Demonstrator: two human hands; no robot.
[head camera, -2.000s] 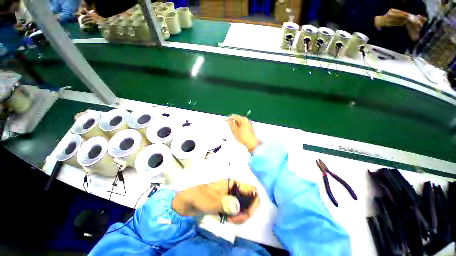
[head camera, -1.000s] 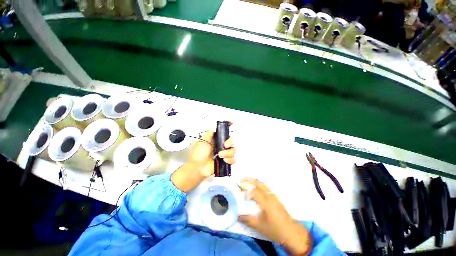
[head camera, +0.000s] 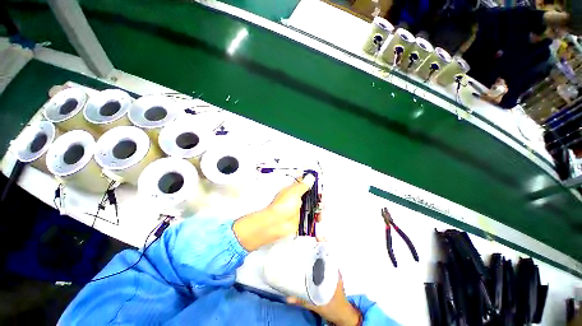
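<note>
My left hand (head camera: 276, 216) holds a long black part (head camera: 309, 207) upright near the middle of the white bench, with its thumb near the top end. Thin wires show at that end. My right hand (head camera: 338, 307) is around the lower side of a cream cylindrical housing (head camera: 293, 270), which lies tilted with its white rim and dark hole facing right. The black part's lower end meets the housing's upper side; whether they are joined cannot be told. Some right fingers are hidden under the housing.
Several cream housings (head camera: 171, 183) stand at left with wires trailing. Red-and-dark pliers (head camera: 397, 237) lie open right of centre, beside a pile of black parts (head camera: 472, 277). A green conveyor (head camera: 268, 95) runs behind the bench. Across it are more housings (head camera: 420, 54) and a person (head camera: 510, 48).
The housing has tipped from facing up to facing right, and my right hand has moved beneath it. My left hand and the black part have shifted right in the view.
</note>
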